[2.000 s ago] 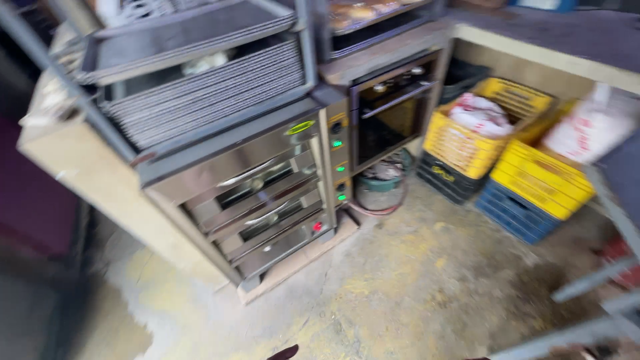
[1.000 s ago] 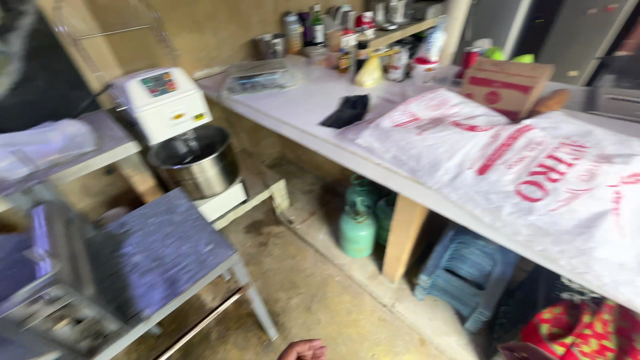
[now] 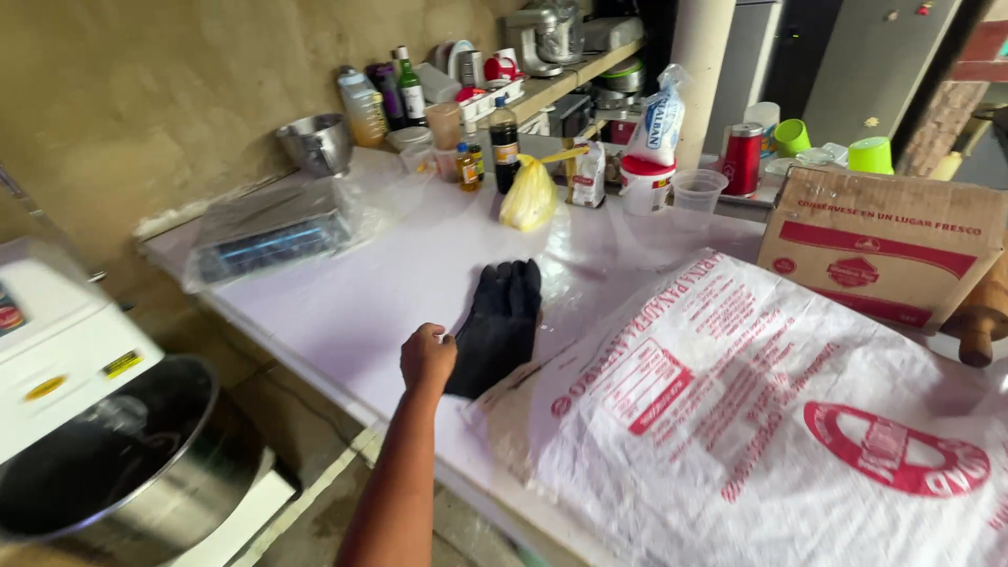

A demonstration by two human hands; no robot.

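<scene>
My left hand (image 3: 428, 358), bare with its fingers curled, is over the near edge of the pale worktop (image 3: 346, 315). It is at the left side of black gloves (image 3: 500, 327), which lie flat with their fingers pointing away from me; whether one or a pair, I cannot tell. Nothing is visible in the hand, and contact with the gloves is unclear. To the right of the gloves, a white flour sack (image 3: 709, 409) with red print is spread over the worktop. My right hand is outside the view.
A mixer's steel bowl (image 3: 189, 472) stands at lower left. A plastic-covered device (image 3: 272, 244) lies at the back left. Farther back are a yellow bag (image 3: 528, 197), bottles (image 3: 504, 142) and a lidded bucket (image 3: 647, 189). A cardboard box (image 3: 874, 244) and wooden rolling pin (image 3: 976, 331) are right.
The view has swung from the ovens and crates to the worktop and come closer to it. My left hand, at the bottom edge one second ago, is now beside the black gloves.
</scene>
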